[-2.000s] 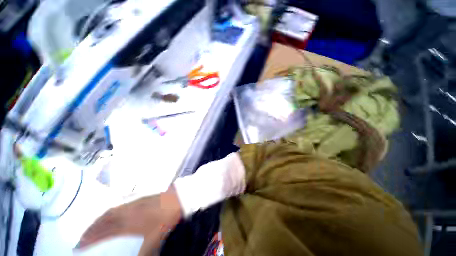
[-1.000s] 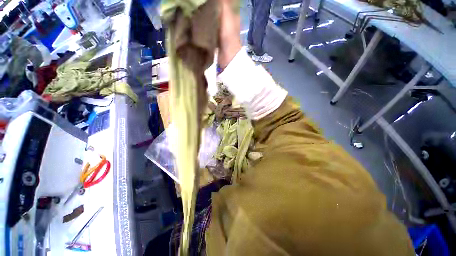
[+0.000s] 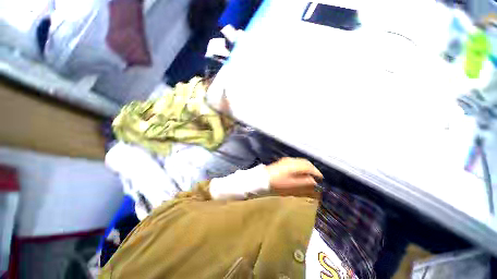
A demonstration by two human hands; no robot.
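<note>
My left hand (image 3: 294, 174) lies over my lap, beside the near edge of the white table (image 3: 349, 103). Its fingers are curled; whether something thin is inside them cannot be told. My right hand is out of the picture. A light green knit garment heap (image 3: 174, 117) lies bunched beyond my left sleeve, against the table's left corner. No garment is seen in my left hand. Small pink and blue snips (image 3: 473, 156) lie at the table's right side, with thin dark tweezers (image 3: 486, 177) beside them.
A black smartphone (image 3: 331, 16) lies at the table's far edge. A neon green item (image 3: 477, 53) is at the upper right. A clear plastic bag (image 3: 452, 267) shows at the lower right. A brown cloth (image 3: 128, 32) hangs at the upper left. The picture is blurred.
The view has swung left. My right hand, which held up a green and brown garment a second ago, has left the picture. My left hand and the green heap have come into view.
</note>
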